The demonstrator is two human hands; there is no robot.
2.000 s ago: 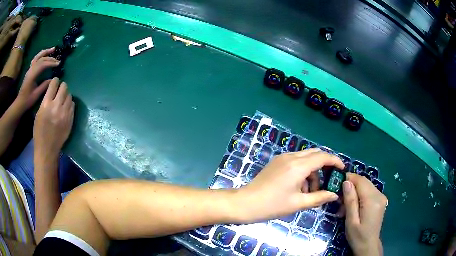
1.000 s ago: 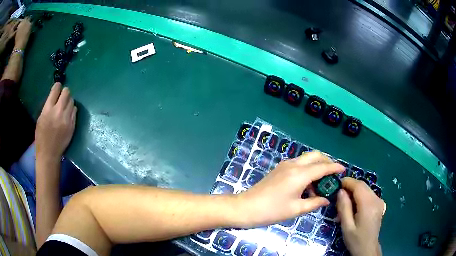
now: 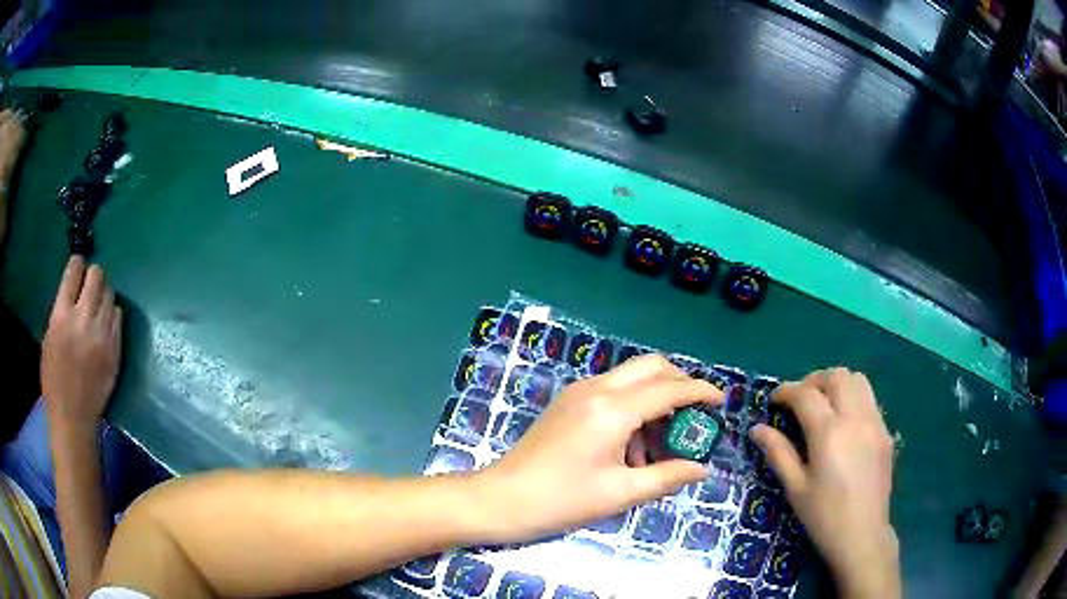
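Observation:
My left hand point(image 3: 608, 435) reaches across the clear blister tray point(image 3: 529, 314) and holds a black unit point(image 3: 693, 433) between thumb and fingers. The unit's green circuit-board side faces up. My right hand point(image 3: 833, 451) is over the tray's right edge, apart from the held unit, thumb and index finger spread. A dark unit in the tray shows between those fingertips; I see nothing held. The tray has rows of dark units with coloured arcs, partly hidden by my left hand and forearm. White glare covers its lower part.
Several black display units point(image 3: 647, 248) stand in a row along the green strip point(image 3: 445, 153). A white frame piece point(image 3: 252, 171) lies at left. Another person's hand point(image 3: 82, 339) is by black units point(image 3: 80, 201) at far left. Two small dark units point(image 3: 981, 524) lie at right.
My right hand has come away from the held unit, rightwards over the tray edge. The unit stays in my left hand. The view has shifted, so the bench things appear further left.

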